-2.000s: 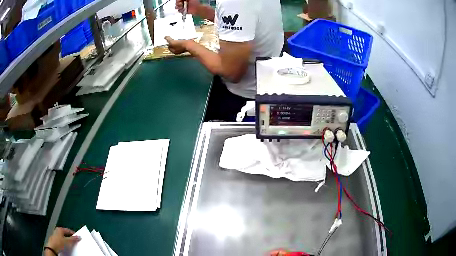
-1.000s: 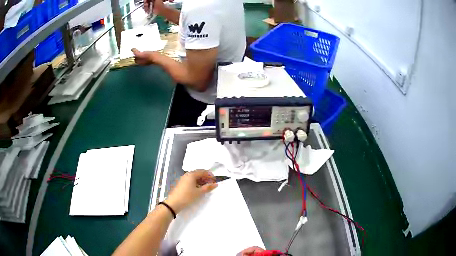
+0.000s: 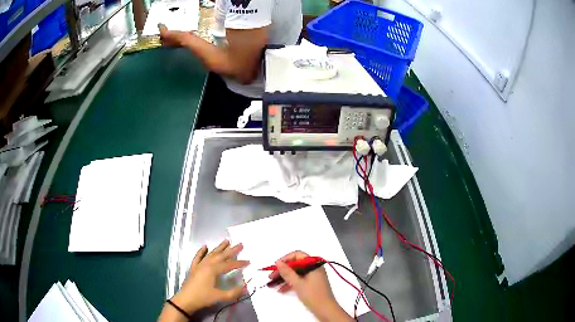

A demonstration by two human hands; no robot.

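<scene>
A white panel (image 3: 302, 233) lies tilted on the grey light box (image 3: 208, 220). My right hand (image 3: 306, 283) holds a red probe (image 3: 299, 262) and a black probe (image 3: 296, 275) together, tips pointing left near the panel's left edge. Whether the tips touch contacts I cannot tell. My left hand (image 3: 211, 277) is spread at the panel's left edge, fingers apart. Thin lead wires (image 3: 252, 290) show between the hands. Probe cables (image 3: 372, 292) trail to the right. The bench tester (image 3: 315, 119) stands behind with a lit display.
A crumpled white cloth (image 3: 284, 176) lies below the tester. Red and blue cables (image 3: 378, 220) hang from the tester's front right. Panel stacks (image 3: 110, 204) lie on the green bench (image 3: 132, 119). Blue crates (image 3: 372, 38) stand behind. A person in a white shirt (image 3: 252, 44) works ahead.
The panel has come onto the light box from the left with my left hand, which now lies lower at its edge. My right hand has moved in over the panel with both probes.
</scene>
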